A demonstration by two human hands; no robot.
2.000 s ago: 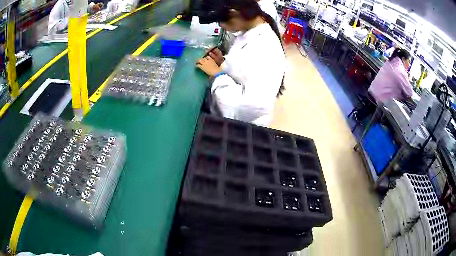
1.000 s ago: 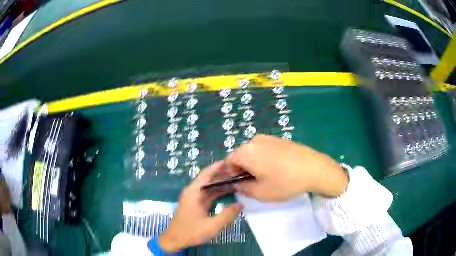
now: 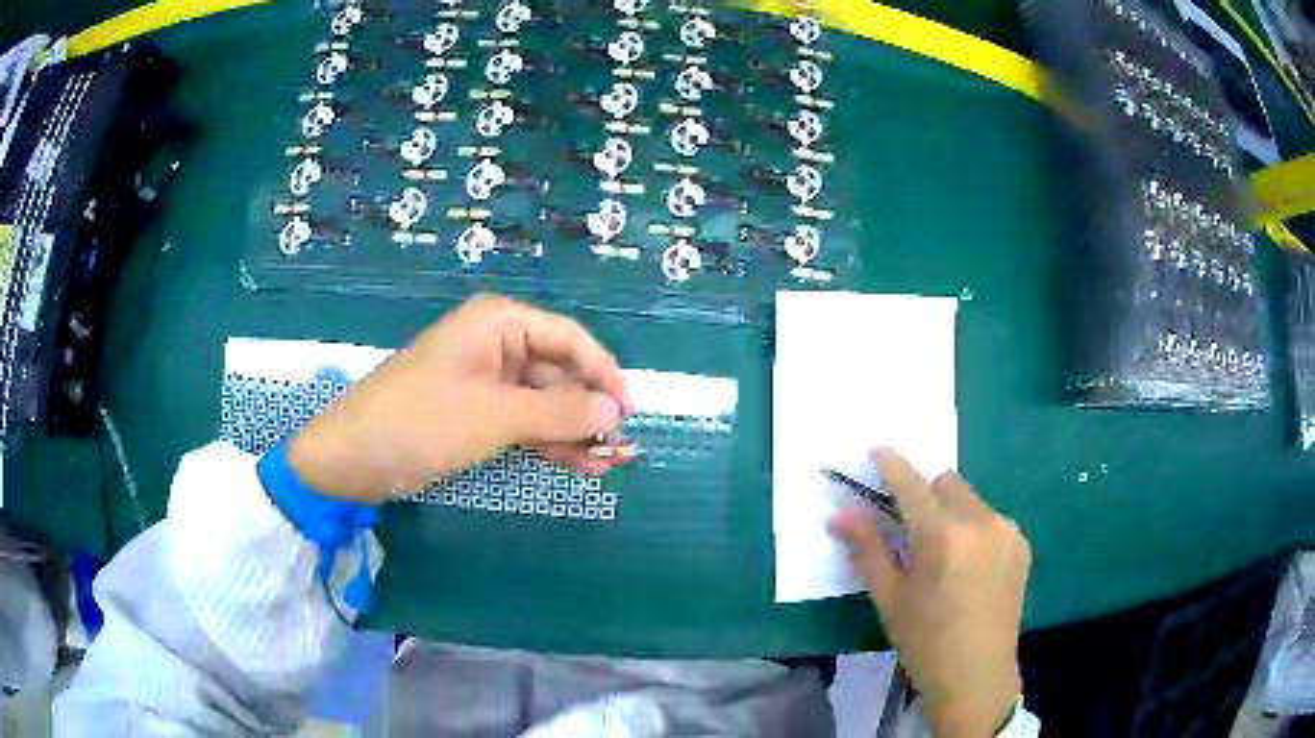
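My left hand (image 3: 483, 397), with a blue wrist strap (image 3: 313, 505), is over the pad sheet (image 3: 505, 483). Its thumb and fingertips pinch a tiny pale and dark piece that looks like a flex circuit module (image 3: 617, 450); the fingers hide part of it. My right hand (image 3: 945, 562) holds slim black tweezers (image 3: 861, 492), tip pointing left, over the white paper sheet (image 3: 865, 375). The pad sheet shows a grid of small white squares and a bare part at right. The clear blister tray (image 3: 548, 274) with rows of modules lies beyond.
Stacked blister trays (image 3: 1154, 245) stand at right. A black fixture (image 3: 65, 216) with white strips and a cable is at left. Yellow tape (image 3: 923, 46) crosses the green mat. The black foam compartment tray (image 3: 1197, 678) shows dimly at lower right, below the bench edge.
The view has turned from the neighbour's side down to the bench. My hands, together a second ago, are now apart: left over the pad sheet, right with tweezers over the white paper.
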